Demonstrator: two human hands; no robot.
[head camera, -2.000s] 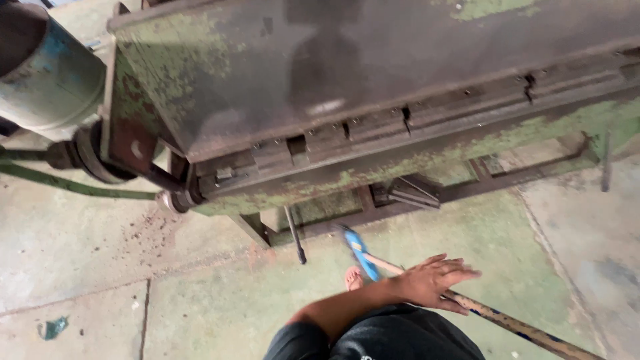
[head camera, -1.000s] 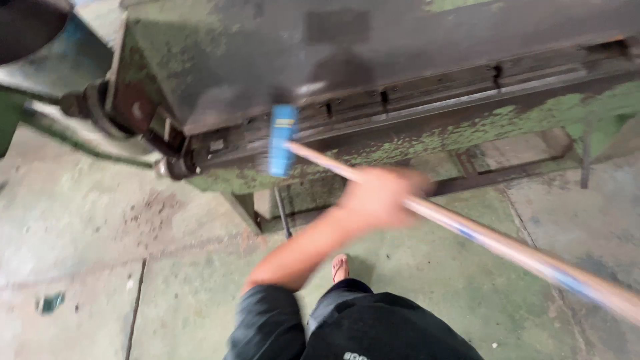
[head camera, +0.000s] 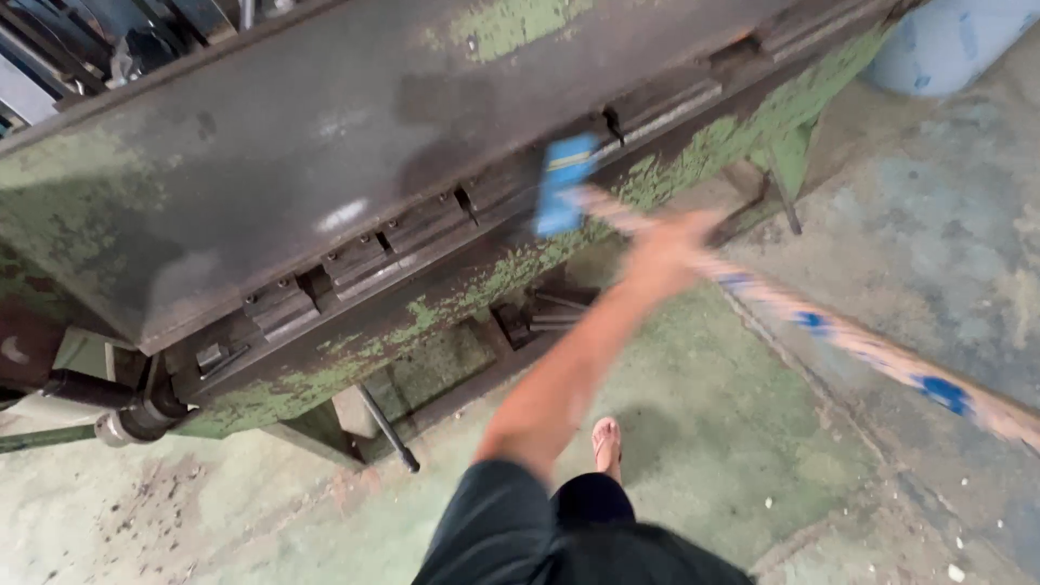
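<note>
My left hand (head camera: 674, 248), blurred by motion, is closed around the long wooden handle (head camera: 845, 333) of a broom, just behind its blue head (head camera: 566, 185). Blue patches mark the handle, which runs out of view at the right edge. The blue head, banded in yellow, is over the front ledge of a worn green metal machine (head camera: 520, 268), apparently a sheet-metal folder; whether it touches the ledge cannot be told. Segmented steel blocks (head camera: 398, 272) with gaps between them line this ledge. My right hand is out of view.
A small metal block (head camera: 213, 357) lies at the ledge's left end. Below it a lever (head camera: 390, 431) sticks out over the concrete floor. Metal pieces (head camera: 561, 309) rest on the lower frame. A pale wrapped cylinder (head camera: 959, 49) stands at the upper right. My foot (head camera: 606, 443) is on the floor.
The blue head was low beside the machine's base at first, then up at the ledge's left part; now it is farther right along the ledge. The view has shifted.
</note>
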